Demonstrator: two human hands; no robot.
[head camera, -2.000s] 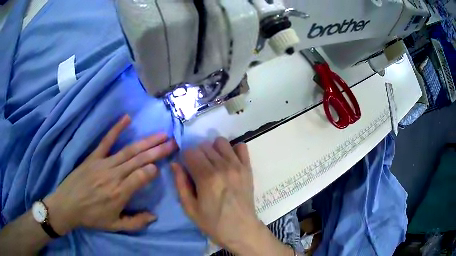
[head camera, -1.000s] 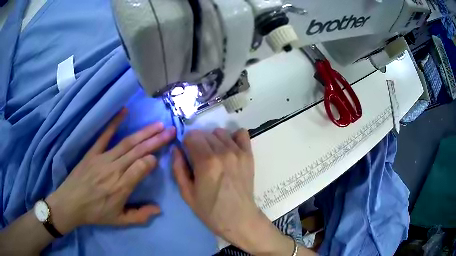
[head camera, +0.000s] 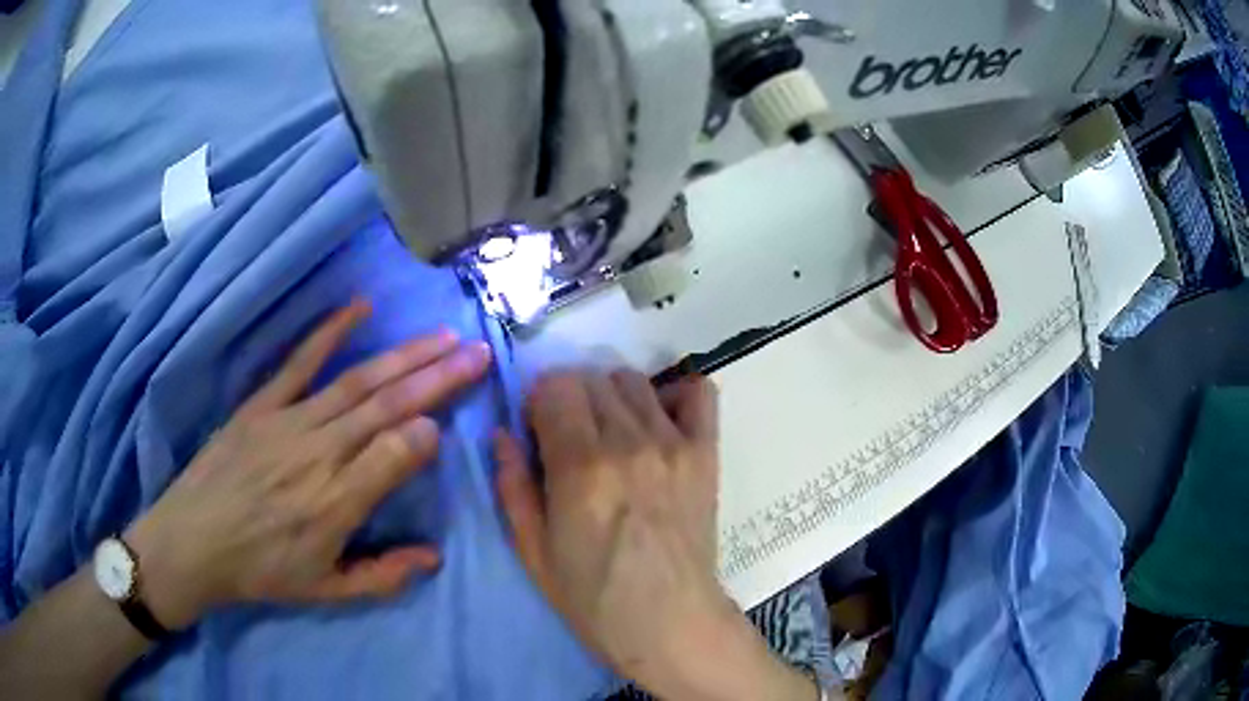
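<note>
A light blue garment (head camera: 123, 301) lies left of and in front of the needle area, with a white label (head camera: 186, 193) on it. Its folded edge (head camera: 501, 370) runs under the lit presser foot (head camera: 518, 290) of the brother machine. My left hand (head camera: 308, 466) lies flat on the cloth with fingers spread, fingertips near the folded edge. My right hand (head camera: 616, 500) is at the edge just in front of the foot, fingers curled, the folded edge between thumb and fingers. The exact pinch is partly hidden.
Red-handled shears (head camera: 942, 267) lie on the white table right of the needle. A printed scale (head camera: 890, 452) runs along the table's front edge, and a thin strip (head camera: 1082, 295) lies at its right end. More blue cloth (head camera: 1007, 548) hangs below the table at right.
My right hand has shifted slightly right, and its thumb stays at the folded edge. My left hand has barely moved. The shears have not moved on the table.
</note>
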